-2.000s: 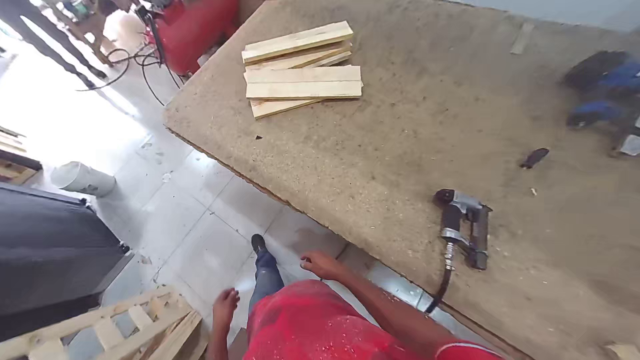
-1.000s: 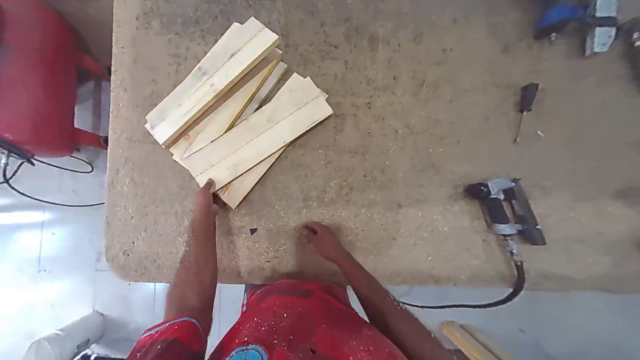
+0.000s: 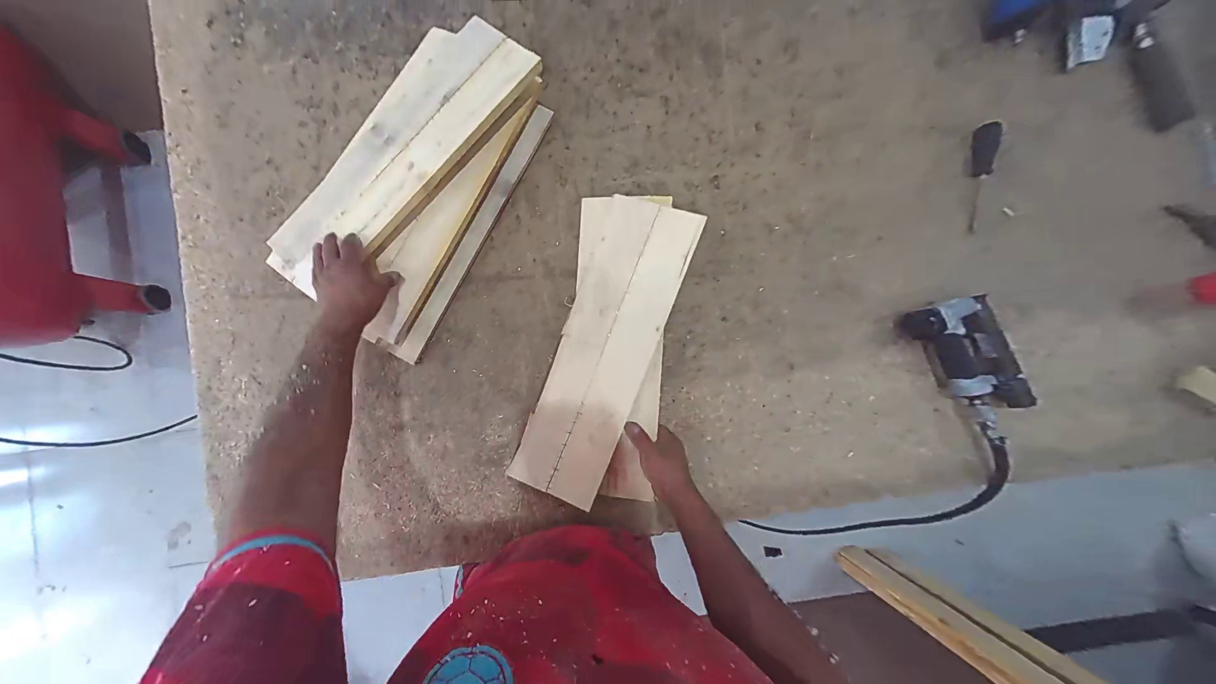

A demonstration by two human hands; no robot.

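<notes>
My left hand (image 3: 350, 283) rests on the lower end of a fanned stack of pale wooden boards (image 3: 418, 142), its fingers over the top boards' edge. My right hand (image 3: 660, 458) holds the lower right edge of a second, smaller stack of wooden boards (image 3: 608, 342), thumb on top and fingers partly hidden; the upper boards lie crossed over a lower one. A pneumatic nailer or stapler (image 3: 969, 351) lies to the right on the worktable, joined to a black hose (image 3: 988, 484).
The worktable's board top (image 3: 807, 285) bears a screwdriver (image 3: 985, 152) and blue and black tools (image 3: 1088, 38) at the upper right. A red tank (image 3: 38, 209) stands left of the table. Wooden strips (image 3: 959, 617) lie beyond its front edge at lower right.
The boards, in one pile a second ago, now lie in two stacks. My right hand, then beside the pile with nothing in it, has closed on the nearer stack. The view has shifted strongly.
</notes>
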